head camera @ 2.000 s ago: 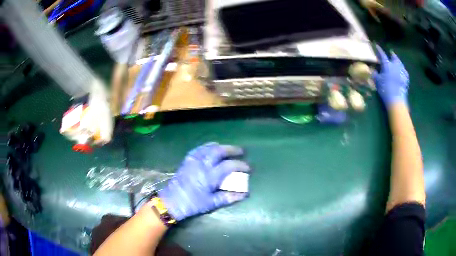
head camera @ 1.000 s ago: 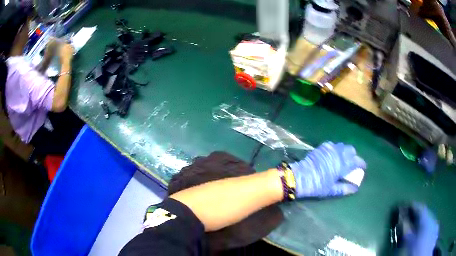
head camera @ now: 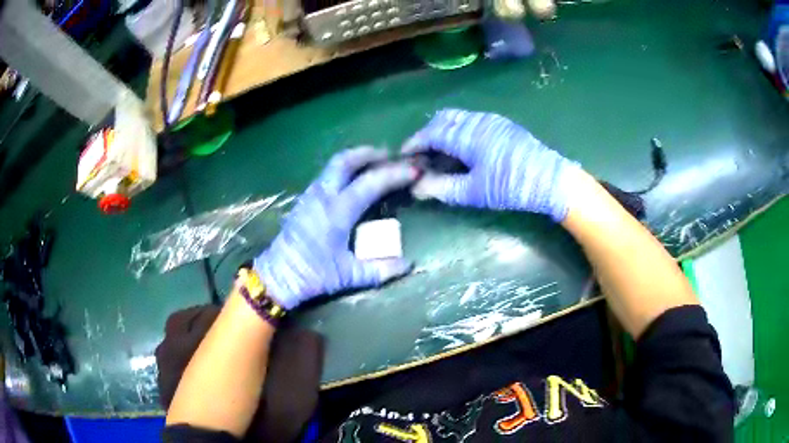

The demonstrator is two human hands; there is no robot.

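My left hand (head camera: 324, 229), in a pale blue-violet glove, lies on the bench with the white block (head camera: 378, 240) between its palm and thumb. Its fingers reach to a small dark item (head camera: 443, 162), probably a black power adapter, partly hidden and blurred. My right hand (head camera: 493, 164), in the same kind of glove, holds this item from the right. The fingertips of both hands meet at its left end. A thin black cable with a plug (head camera: 659, 156) lies on the bench right of my right wrist.
The beige meter (head camera: 389, 19) stands at the back, cut off by the top edge. Pens (head camera: 208, 65) lie on the wooden board (head camera: 268, 69). A carton with a red round part (head camera: 108, 169), crumpled plastic (head camera: 203, 234) and a black pile (head camera: 35, 303) are at left.
My right hand has come from the lower right to the middle, beside my left hand. The view has turned back towards the right. The white block stays at my left hand.
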